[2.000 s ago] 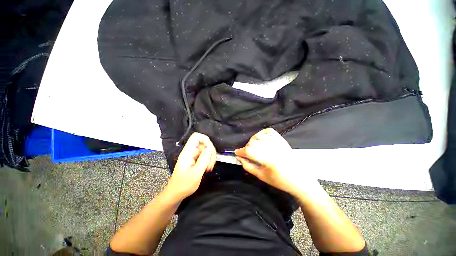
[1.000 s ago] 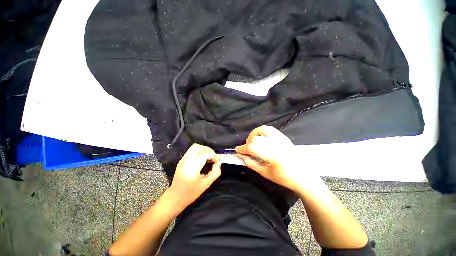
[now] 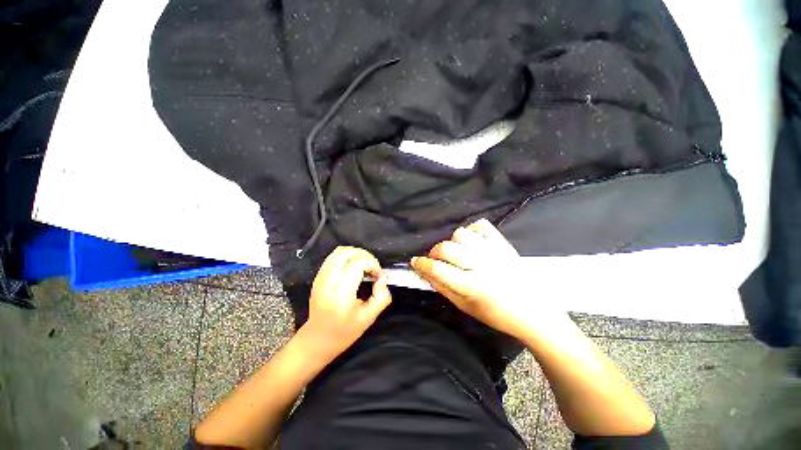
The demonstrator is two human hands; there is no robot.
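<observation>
A black hooded jacket (image 3: 448,97) specked with pale lint lies spread on the white table. Its drawcord (image 3: 311,158) curves loosely at the left, and the dark zip edge (image 3: 606,177) runs to the right beside a smooth dark strip (image 3: 632,215). My left hand (image 3: 344,290) is at the jacket's near edge, thumb and fingertips curled together; whatever is between them is too small to tell. My right hand (image 3: 465,271) is just right of it with curled fingers. A thin pale tip of the thread snips (image 3: 401,264) pokes out toward my left hand; their body is hidden.
The white table (image 3: 140,167) ends just in front of my body. A blue crate (image 3: 114,264) is under its left edge. Other black garments are at the left (image 3: 26,132) and right (image 3: 773,272). Speckled stone floor (image 3: 140,352) shows below.
The jacket and table have shifted left and slightly up in the picture since the first frame. My left fingertips have moved slightly away from the jacket edge and curled into a ring.
</observation>
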